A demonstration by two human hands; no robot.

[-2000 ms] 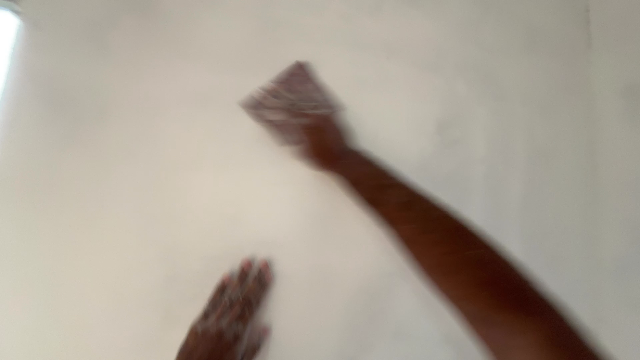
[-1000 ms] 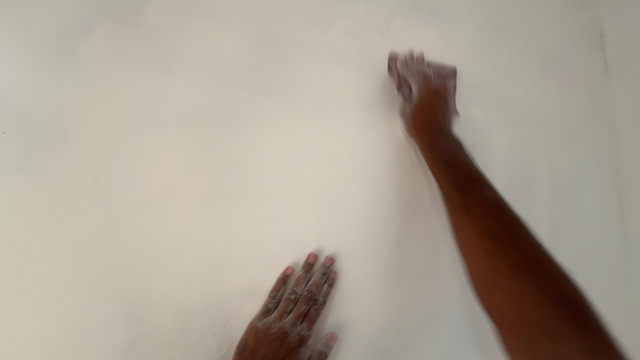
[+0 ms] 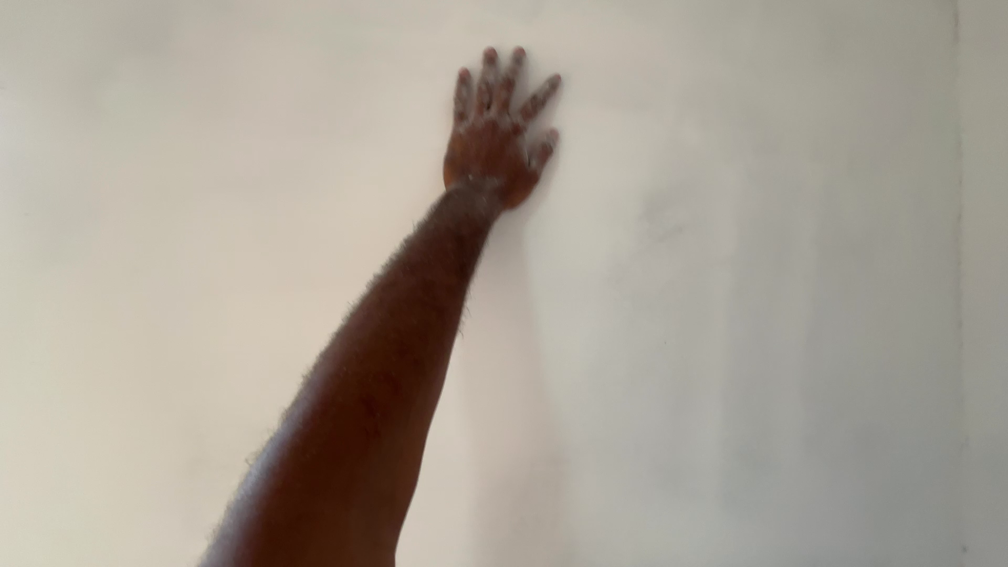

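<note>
My left hand (image 3: 496, 130) lies against the pale wall (image 3: 709, 315) in the upper middle of the view, palm to the surface. Its fingers are spread and hold nothing. Whitish dust coats the fingers and knuckles. The bare forearm reaches up to it from the bottom left, and a soft shadow falls on the wall along its right side. My right hand is out of view, and so is the sheet seen in it earlier.
The wall fills the whole view, with faint grey smudges and patches. A thin vertical line, perhaps a corner or joint (image 3: 959, 315), runs down the far right side.
My left hand has moved up the wall from the lower part of the view. My right hand, which held a brownish sheet against the wall, has left the view.
</note>
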